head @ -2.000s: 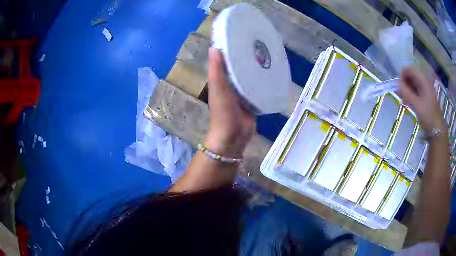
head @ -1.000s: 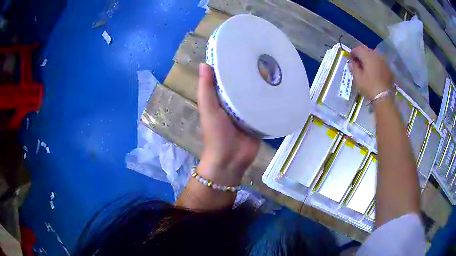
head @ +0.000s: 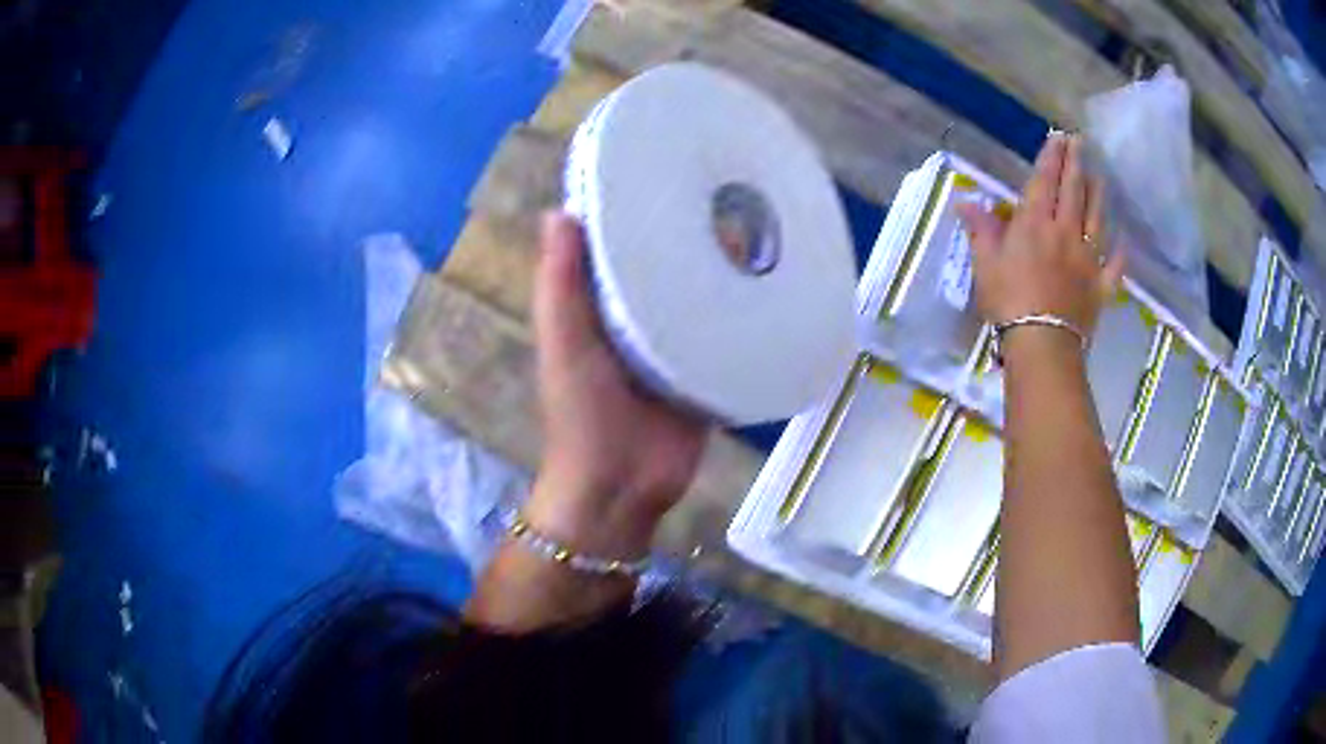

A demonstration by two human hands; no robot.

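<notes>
My left hand (head: pixel 604 422) holds the large flat white tape roll (head: pixel 684 291) upright by its lower edge, with fingers behind it. My right hand (head: pixel 1040 262) lies flat over the upper row of the cell tray (head: pixel 873 589), fingers spread, and covers a cell there. A white strip with blue print (head: pixel 957 273) sits on the upper-left pouch cell, just left of my right thumb. A lower-row pouch cell (head: pixel 858 472) is silver-grey with yellow tape at its edge. What lies under my right palm is hidden.
The tray lies on a wooden pallet (head: pixel 465 349). Another tray (head: pixel 1287 407) is at the right edge. Translucent film (head: pixel 1149 182) lies behind my right hand, and crumpled film (head: pixel 429 465) lies on the blue floor. A red object (head: pixel 44 276) stands at the left edge.
My right hand has moved off the upper-left cell a little to the right and flattened, fingers now spread. The left hand and roll have shifted slightly left in view.
</notes>
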